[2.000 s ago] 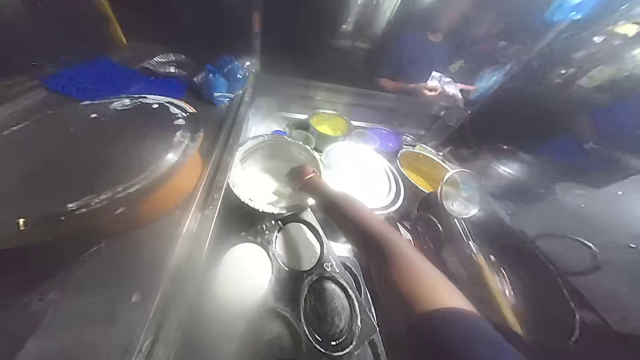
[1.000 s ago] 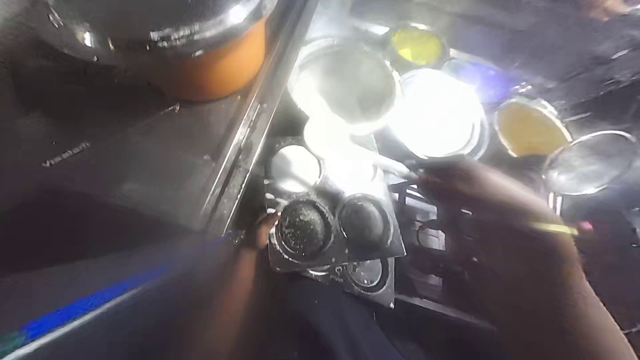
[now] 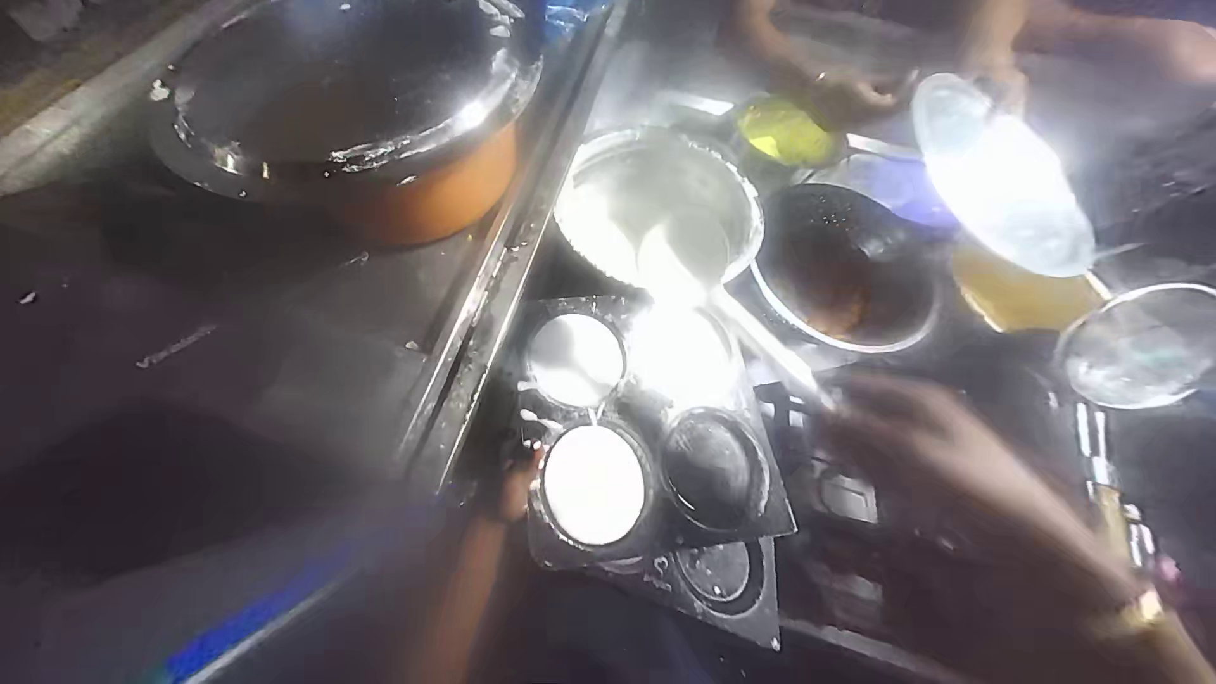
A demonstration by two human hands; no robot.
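My right hand [image 3: 855, 408], blurred, holds a ladle by its pale handle [image 3: 769, 347]; its bowl [image 3: 693, 247] is at the near rim of a large pot of white batter [image 3: 608, 214]. Below it lies a dark metal tray with round wells [image 3: 655, 546]. Two left wells [image 3: 575, 359] hold white batter, glare covers the upper right well, and the lower right well [image 3: 712, 465] looks dark. My left hand [image 3: 518, 484] is at the tray's left edge, its fingers partly hidden. A second welled tray [image 3: 760, 617] lies beneath.
An orange-sided pot with a dark lid [image 3: 446, 190] stands left of a metal ledge. Right are a dark bowl [image 3: 845, 271], a yellow bowl [image 3: 788, 133], orange-yellow contents [image 3: 1026, 294] and a round glassy lid or bowl [image 3: 1140, 347]. Another person's hands [image 3: 997, 81] hold a bright round dish [image 3: 1007, 180].
The lower left well, dark one second ago, now holds white batter. The ladle has moved up to the batter pot. The other person's hands and a bright dish have appeared above the bowls.
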